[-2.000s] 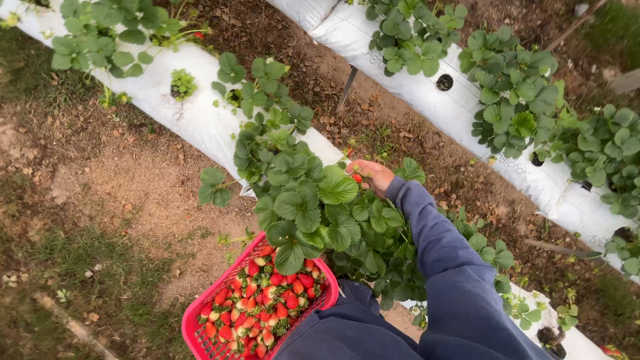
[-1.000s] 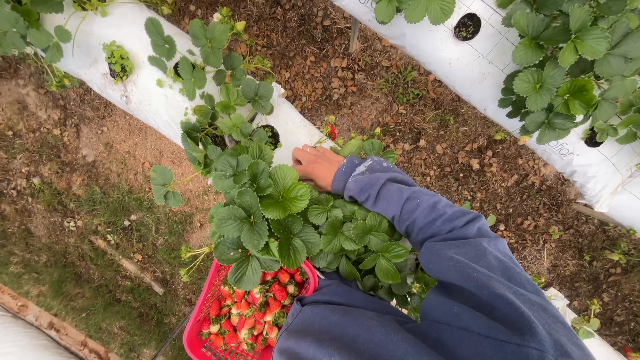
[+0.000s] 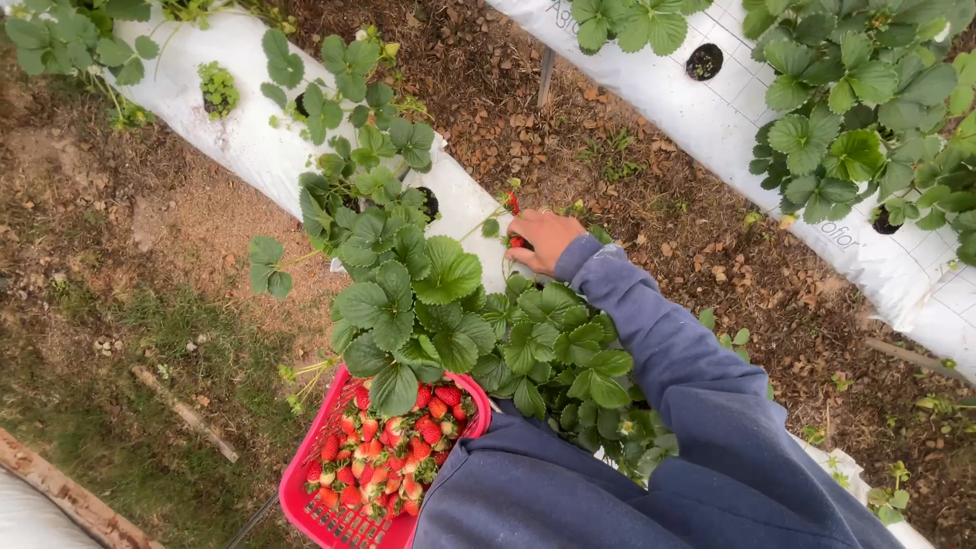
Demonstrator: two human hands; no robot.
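My right hand (image 3: 545, 240), in a blue sleeve, reaches over the far edge of a white plastic-covered bed. Its thumb and fingers are closed around a red strawberry (image 3: 518, 242), partly hidden by them. Another red strawberry (image 3: 511, 202) hangs just beyond the fingertips. Strawberry plants (image 3: 450, 274) with broad green leaves spread left of and below the hand. A pink plastic basket (image 3: 301, 476) of picked strawberries (image 3: 389, 450) is at the lower middle, against my blue clothing, its upper rim partly under leaves. My left hand is out of view.
A second white-covered bed (image 3: 671, 122) with strawberry plants (image 3: 862, 114) runs diagonally at upper right. Between the beds is soil with dry leaves (image 3: 511, 99) and a wooden stake (image 3: 546, 76). A stick (image 3: 187, 412) lies on the grass at left; a wooden beam (image 3: 69, 488) crosses the lower left corner.
My right hand has moved slightly outward along the bed's far edge since a second ago. A red strawberry now shows between its fingers, where none showed then. The view has shifted since the first frame.
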